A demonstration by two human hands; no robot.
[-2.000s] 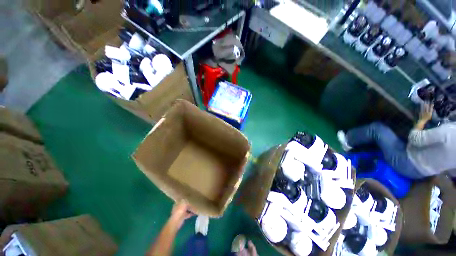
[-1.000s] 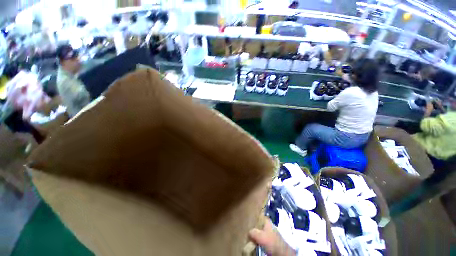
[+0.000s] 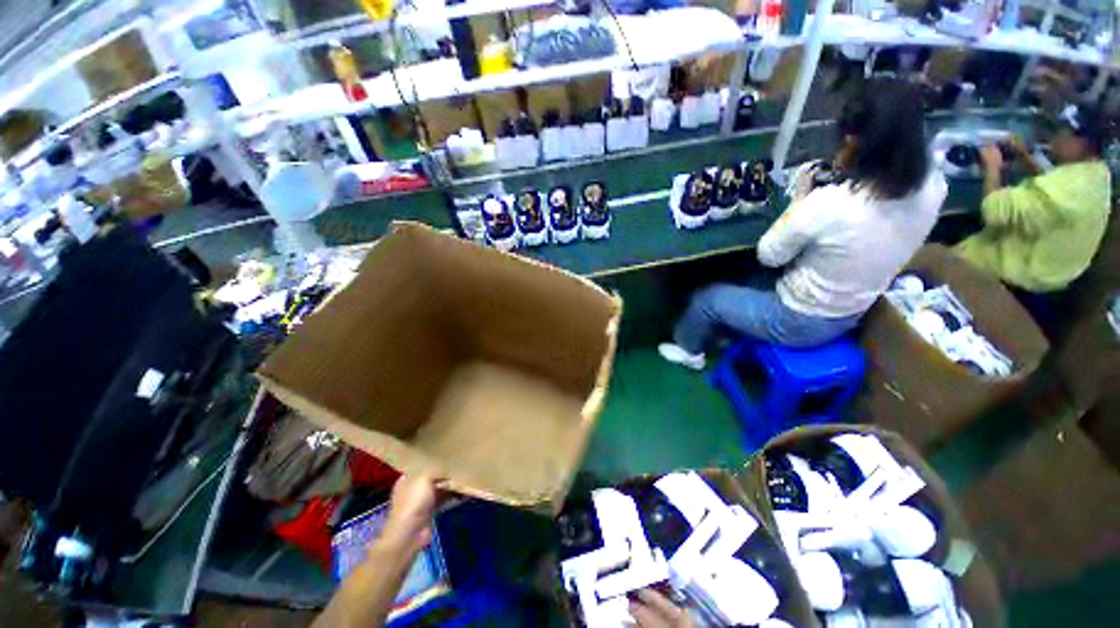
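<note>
An empty brown carton (image 3: pixel 522 411) is held up in front of me, tilted with its open top facing me. My left hand (image 3: pixel 414 505) grips its near rim from below. My right hand (image 3: pixel 660 610) is at the bottom edge, partly cut off, with its fingers on a white part of a camera unit (image 3: pixel 727 586) in a full carton. Whether it grips the unit cannot be told. The units have white bodies and glossy black round heads.
A second full carton (image 3: pixel 878 540) stands to the right. Ahead, open camera housings (image 3: pixel 561 215) stand on the green bench (image 3: pixel 639 249). A person in white (image 3: pixel 847 245) sits on a blue stool (image 3: pixel 786 380); another wears yellow-green (image 3: pixel 1044 221). A stool with a printed top (image 3: pixel 391 570) is below left.
The view has turned right and down. The empty carton looks smaller and farther off. My left hand now shows on its near rim, while my right hand has left its side and is at the camera units.
</note>
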